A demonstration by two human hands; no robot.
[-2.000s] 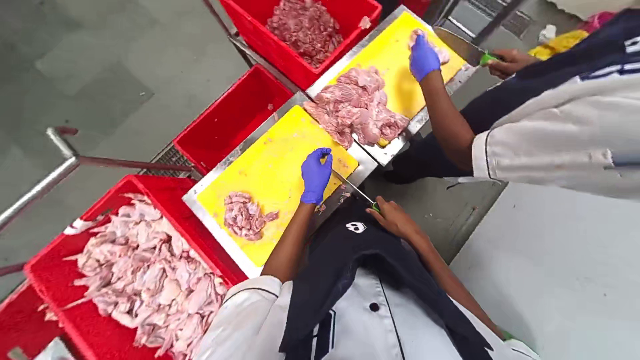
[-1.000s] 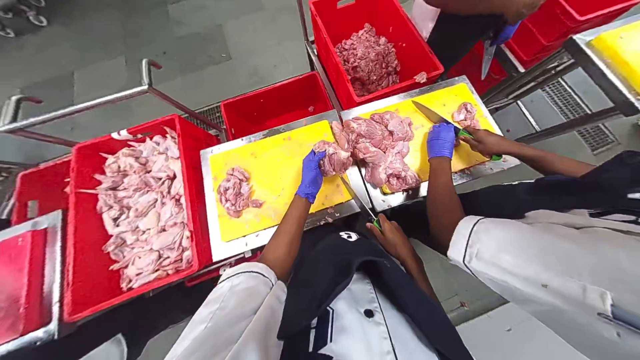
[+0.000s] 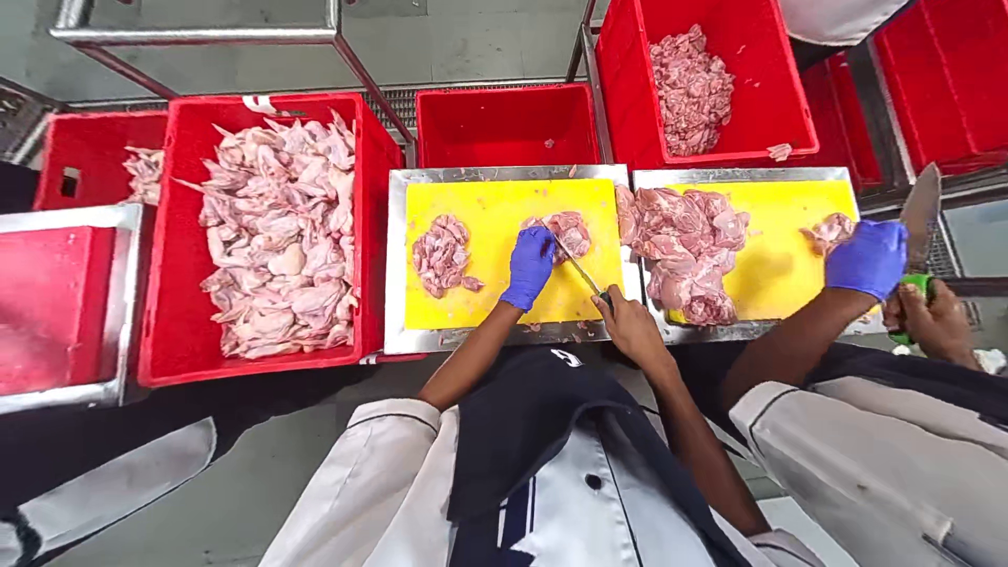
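Observation:
My left hand (image 3: 532,266), in a blue glove, presses its fingertips on a piece of raw meat (image 3: 571,234) on the yellow cutting board (image 3: 496,303). My bare right hand (image 3: 628,321) grips the handle of a knife (image 3: 579,269), whose blade points up and left to the meat by my left fingertips. A pile of cut meat pieces (image 3: 442,258) lies on the board's left part. Larger raw meat pieces (image 3: 685,224) are heaped to the right, over the edges of a second yellow board (image 3: 780,272).
A co-worker's gloved hand (image 3: 868,256) and large knife (image 3: 920,213) are close on the right. A red crate of raw poultry pieces (image 3: 276,236) stands left. Behind the boards are a red crate (image 3: 504,126) and another with cut meat (image 3: 693,94). Metal rails (image 3: 197,35) run behind.
My left hand held meat near the heap one second ago; now that hand and a piece are on my board, with the knife blade at it. The view has swung round.

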